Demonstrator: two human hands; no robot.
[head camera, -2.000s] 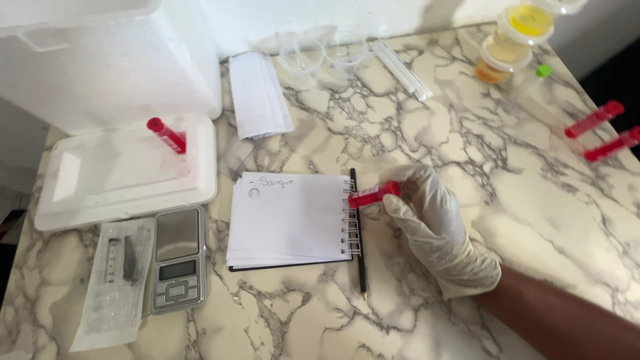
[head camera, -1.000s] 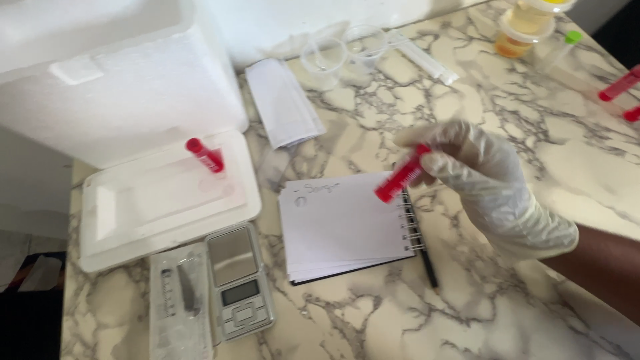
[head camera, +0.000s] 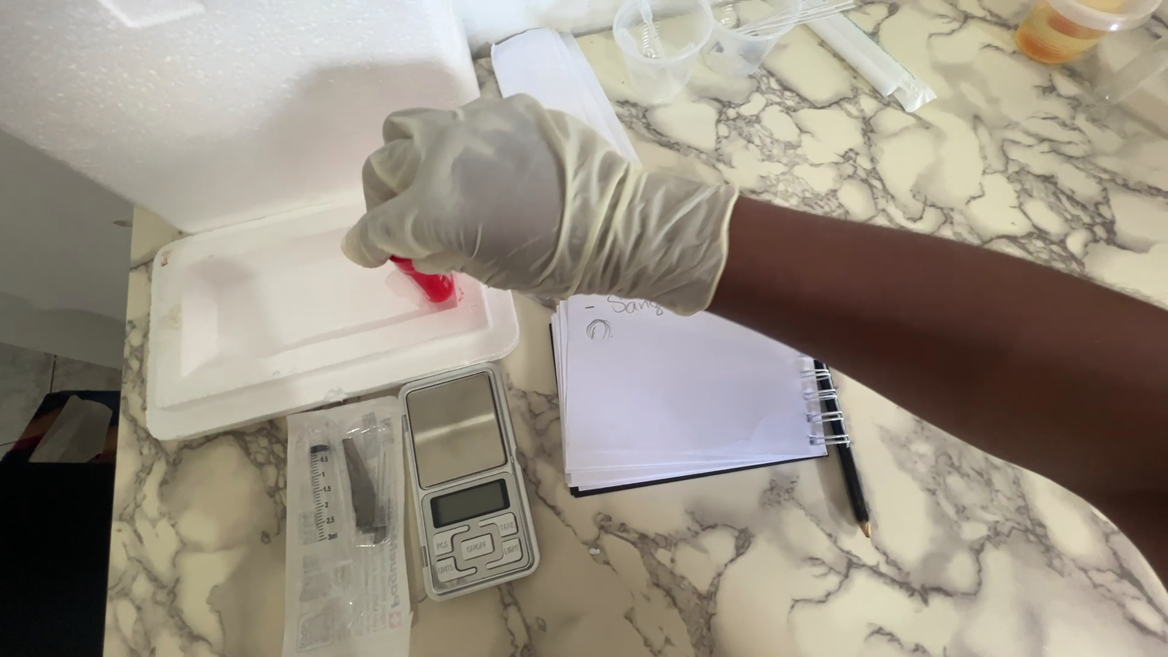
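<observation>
My right hand (head camera: 474, 192), in a pale latex glove, reaches in from the right over the white foam lid (head camera: 319, 374). Its fingers are curled around the upper part of a red sample tube (head camera: 429, 283), whose lower end shows at the lid's surface. The glove hides the rest, so whether a second tube is in the hand cannot be told. Below my forearm lies a spiral notepad (head camera: 684, 392) with handwriting, and a black pencil (head camera: 849, 484) beside its rings. My left hand is not in view.
Left of the pocket digital scale (head camera: 470, 484) is a packaged syringe (head camera: 319, 493). A white foam box (head camera: 246, 109) stands behind the lid. Folded papers (head camera: 561, 73), clear plastic cups (head camera: 664, 46), a wrapped strip (head camera: 867, 55) and a container of amber liquid (head camera: 1063, 32) are along the back.
My right hand, with a red tube in it one second ago, has moved left from above the notepad to the foam lid. It now covers part of the lid's tube.
</observation>
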